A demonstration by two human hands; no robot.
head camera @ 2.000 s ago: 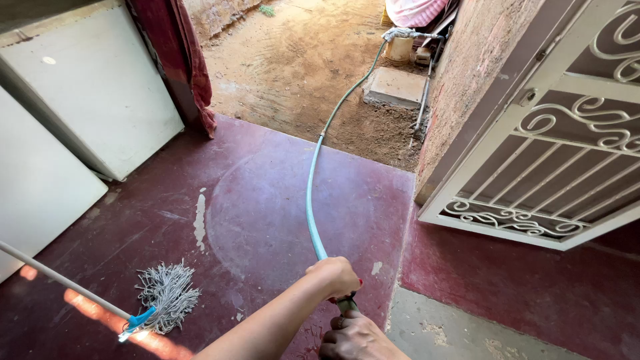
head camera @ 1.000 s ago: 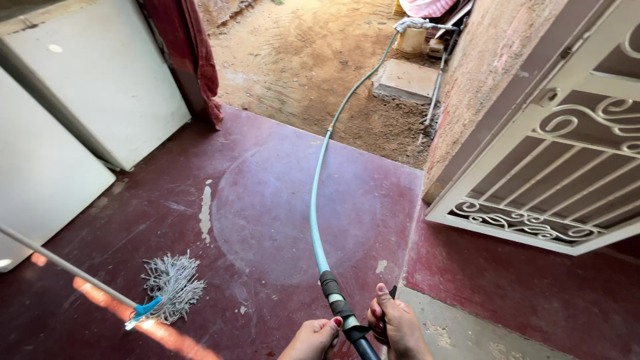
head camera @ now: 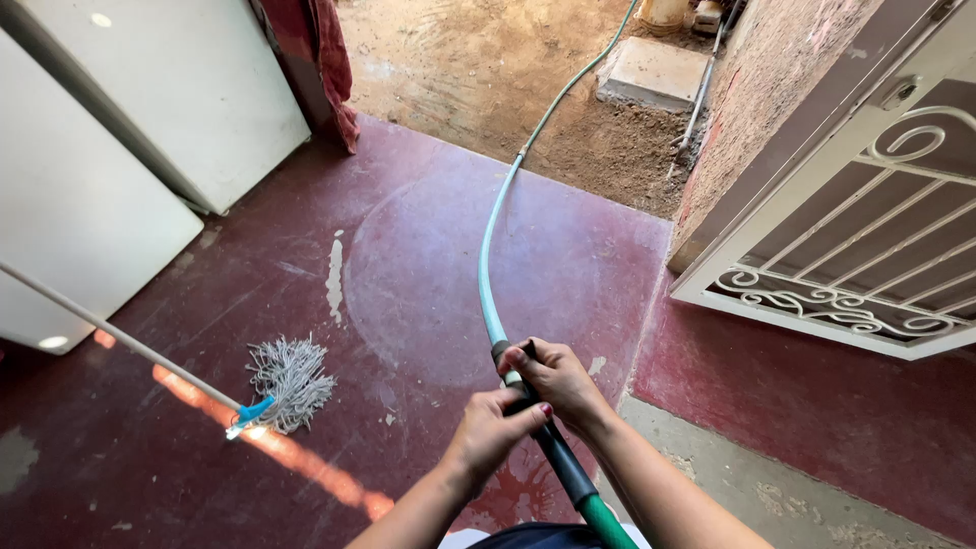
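Observation:
A light-blue garden hose (head camera: pixel 486 267) runs from the yard over the red floor to my hands. Its near end meets a dark sleeve (head camera: pixel 563 457), below which a green hose (head camera: pixel 606 526) continues toward my body. My left hand (head camera: pixel 492 431) grips the dark wrapped joint from the left, thumb across it. Just ahead, my right hand (head camera: pixel 553 377) closes on the same joint and pinches a dark strip there. How the strip is fixed is hidden by the fingers.
A string mop (head camera: pixel 290 385) lies on the floor at left, near white appliance-like panels (head camera: pixel 191 91). A red curtain (head camera: pixel 328 61) hangs by the doorway. At right stand a rough wall (head camera: pixel 770 99) and a white metal gate (head camera: pixel 823 320). Outside is a concrete block (head camera: pixel 656 72).
Two seconds ago both hands were together on the hose. One second ago they were apart at the wrapped joint, the right hand holding a dark strip; now both close around the joint.

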